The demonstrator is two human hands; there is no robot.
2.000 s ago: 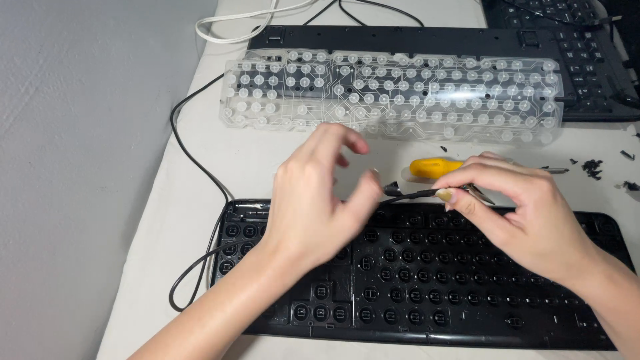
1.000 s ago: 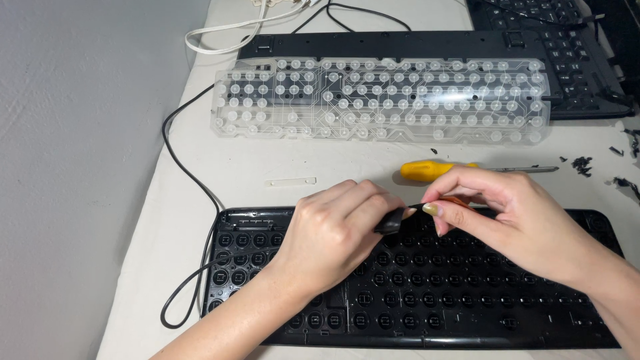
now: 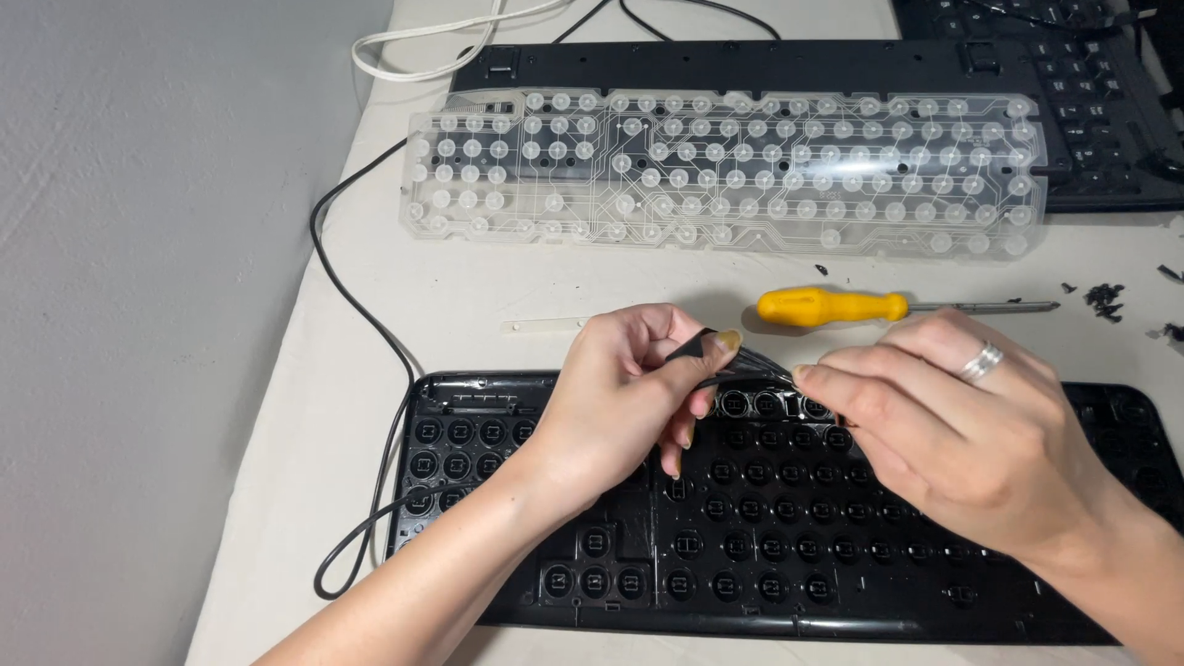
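Above the upper edge of a black keyboard housing, my left hand pinches a small black piece between thumb and fingers. Thin dark strands, seemingly cable wires, run from it to the fingertips of my right hand, which wears a silver ring and pinches their other end. Part of what lies inside both hands is hidden. A black cable loops at the left of the housing. Just behind my right hand lies a yellow-handled screwdriver.
A clear keyboard membrane with round domes lies across a black keyboard part at the back. Another black keyboard is at the upper right. Small black screws sit near the screwdriver tip. A pale strip lies behind the housing.
My hands have stayed over the housing's upper edge. The dark strands now show stretched between them, and the left hand has turned so that its thumb shows on top of the black piece.
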